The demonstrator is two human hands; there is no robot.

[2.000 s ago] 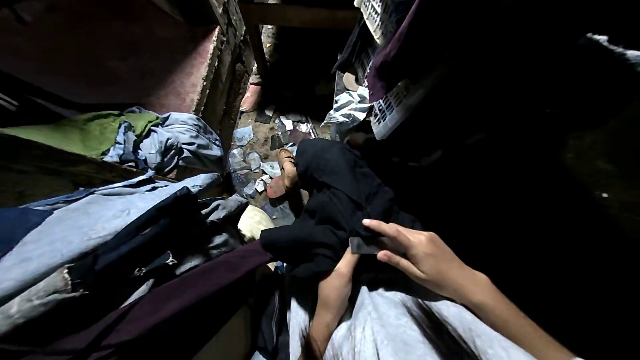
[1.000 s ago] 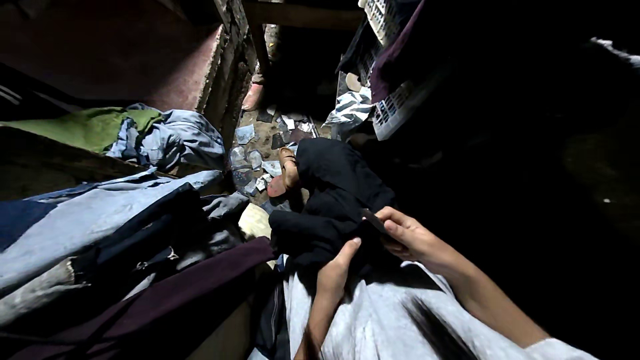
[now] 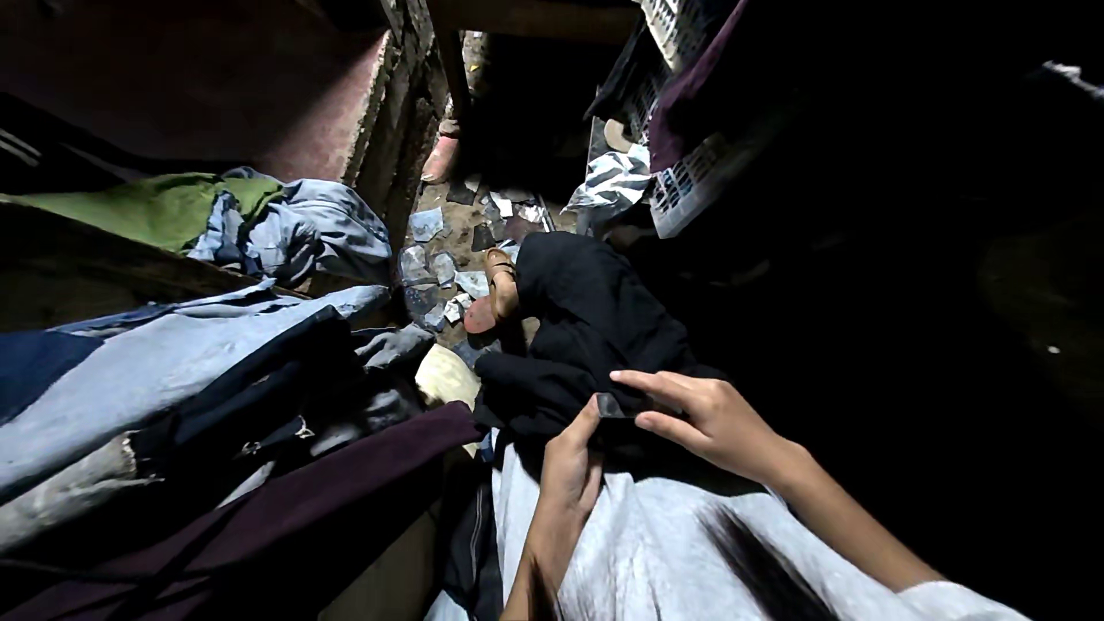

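Black cloth (image 3: 604, 302) lies over my lap and knee. My left hand (image 3: 573, 457) grips a bunched part of it, thumb on top, fingers mostly hidden under the cloth. At the thumb tip sits a small grey, flat piece (image 3: 610, 405); its kind is not clear. My right hand (image 3: 699, 414) is just to the right, palm down, index finger and thumb spread apart on either side of the dark cloth; whether it pinches anything cannot be told. Below both hands spreads a white garment (image 3: 638, 535) that I wear. My sandalled foot (image 3: 500, 285) shows past the knee.
Piled clothes, with a dark purple cloth (image 3: 285, 509) and light blue cloth (image 3: 198, 345), lie at left. Behind them are a green cloth (image 3: 155, 207) and a grey-blue garment (image 3: 319, 224). Scraps (image 3: 427, 224) litter the ground. A white plastic crate (image 3: 681, 194) stands at upper right.
One second ago my right hand was closed near the dark cloth; now its fingers are spread, much as two seconds ago. The grey piece shows again at my left thumb. My left hand stays on the cloth.
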